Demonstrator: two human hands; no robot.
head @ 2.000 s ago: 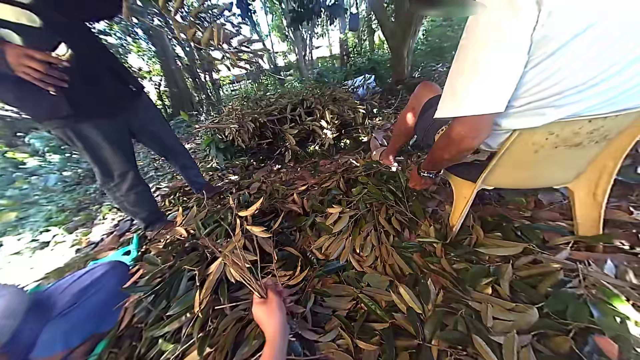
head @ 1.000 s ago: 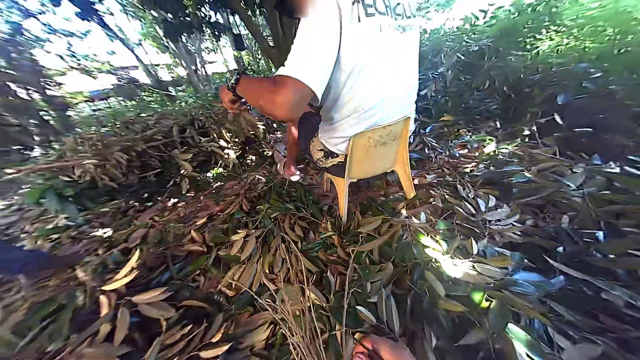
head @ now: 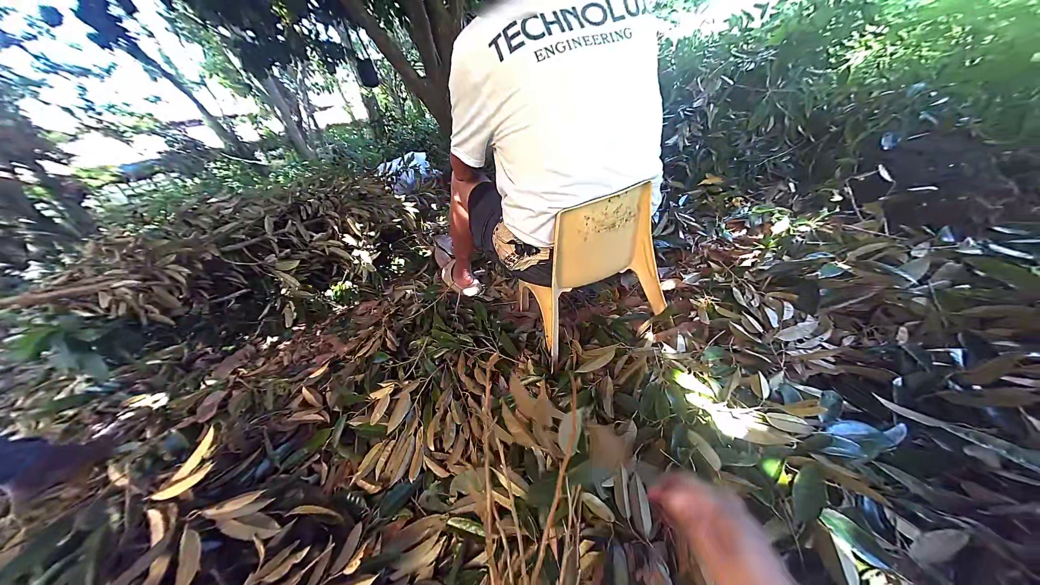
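Note:
My right hand (head: 686, 500) reaches in from the lower right, low over the leaf litter. It is blurred, and whether its fingers close on anything cannot be made out. Just left of it, thin bare twigs (head: 491, 487) stand up from the bottom edge; their lower ends are out of the frame. Brown and green leaves (head: 406, 439), many on cut twigs, lie thickly around. My left hand is not in view.
A person in a white shirt (head: 569, 114) sits ahead, back to me, on a yellow plastic chair (head: 605, 236). A heap of leafy branches (head: 244, 244) lies at the left, before a tree trunk (head: 431, 73). Dark blue cloth (head: 49, 467) shows at the left edge.
The view has swung far to the right, so the standing person at the left is out of sight. My right hand was at a bunch of leafy twigs two seconds ago. The seated person's raised arm is lower.

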